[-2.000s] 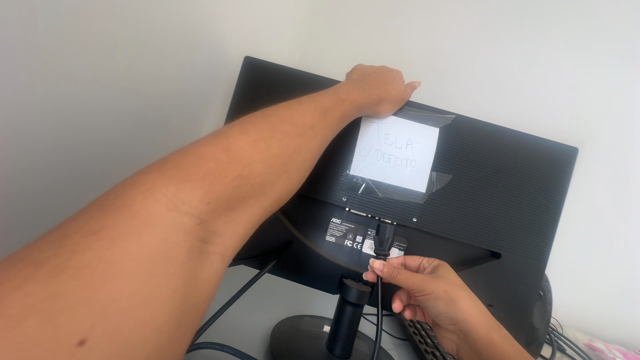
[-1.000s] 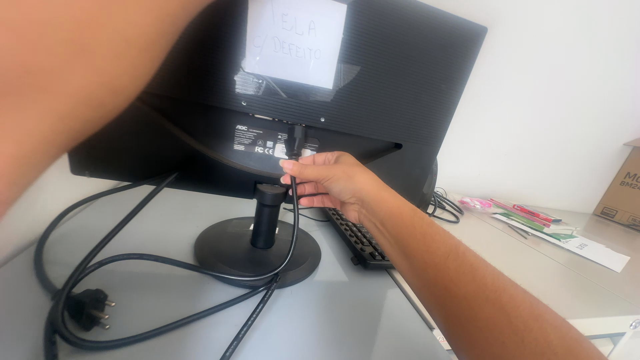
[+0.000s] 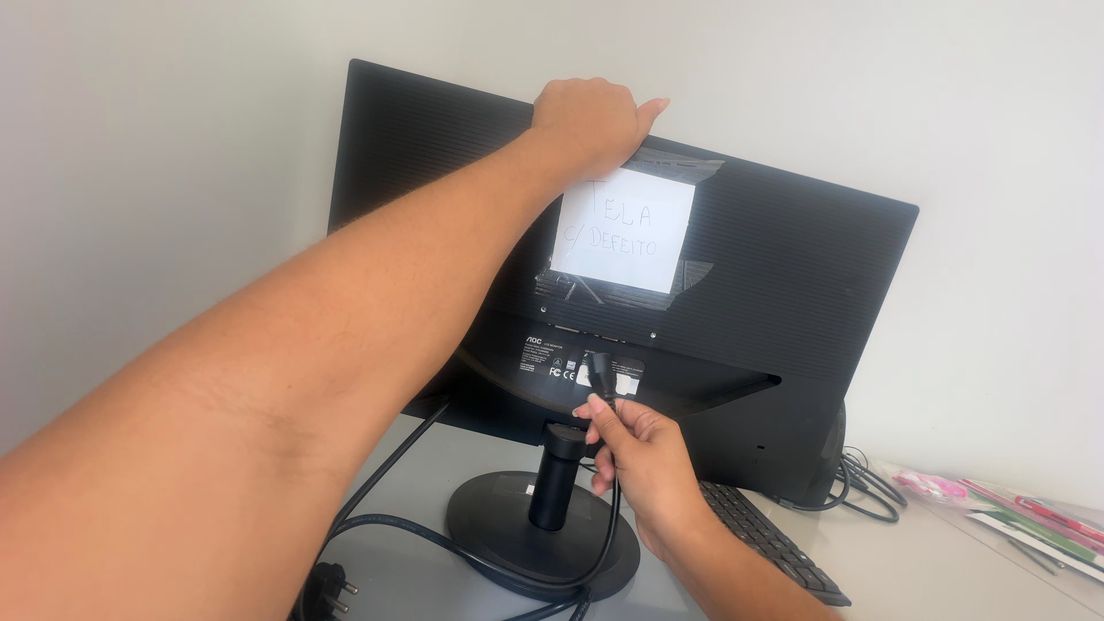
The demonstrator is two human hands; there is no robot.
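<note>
A black AOC monitor (image 3: 793, 285) stands with its back towards me, slightly tilted, on a round base (image 3: 492, 517). Over its top edge rests my left hand (image 3: 591, 121), the fingertips hidden behind the frame. Below the ports, my right hand (image 3: 638, 453) pinches the black power cable just under its connector (image 3: 601, 373). The connector's upper end shows in front of the rating label, apart from the ports. A handwritten paper note (image 3: 625, 228) is taped to the casing. The cable's pronged plug (image 3: 328, 591) lies at lower left, partly behind my left forearm.
Behind the stand, a black keyboard (image 3: 768, 539) lies on the grey desk (image 3: 388, 470). Coiled dark cables (image 3: 867, 492) sit by the monitor's right side. Farther right are pens and other stationery (image 3: 1035, 517), partly in clear plastic. A pale wall rises behind the monitor.
The connector was up against the monitor's port area in the earlier frames; now it is lower and away from it, still in my right hand. The view has shifted between frames.
</note>
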